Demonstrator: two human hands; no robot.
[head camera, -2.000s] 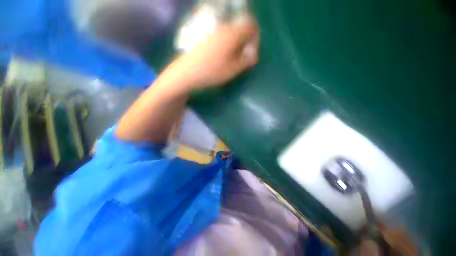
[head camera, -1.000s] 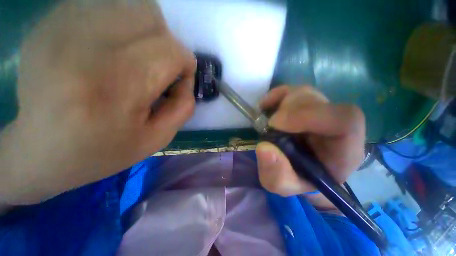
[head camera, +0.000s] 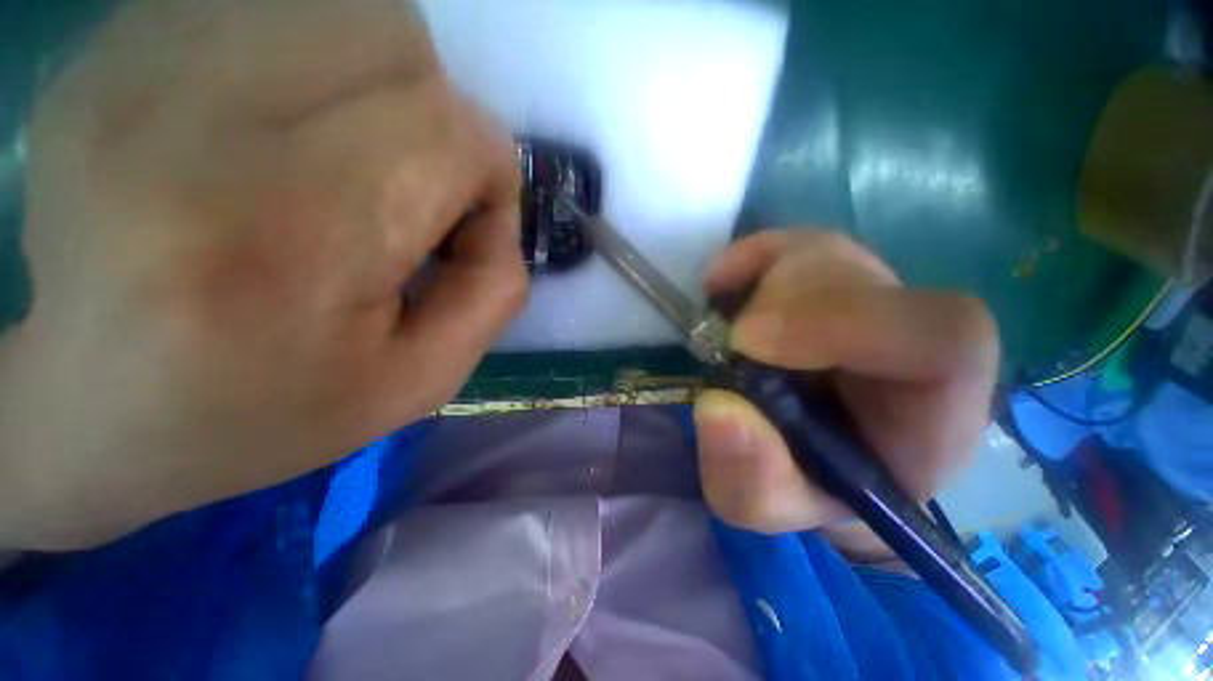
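Note:
A dark rounded device housing (head camera: 569, 237) with shiny parts inside lies on the white foam pad (head camera: 665, 107). My right hand (head camera: 851, 379) grips the black handle of the soldering iron (head camera: 645, 277) like a pen. The iron's thin tip is at the shiny parts inside the housing. My left hand (head camera: 293, 266) is large at the left, fingers curled, at the housing's left side and partly covering it. What my left fingers hold, if anything, is hidden behind them.
The green bench (head camera: 958, 146) has a worn front edge (head camera: 572, 402) close to my body. A round tan-sided object (head camera: 1137, 166) stands at the right. A thin yellow cable (head camera: 1111, 349) curves below it. Blue and clear items (head camera: 1051, 565) lie at the lower right.
Since two seconds ago the view has swung onto the pad, and my right hand has the iron at the housing. Over the last second the hands and iron have barely shifted.

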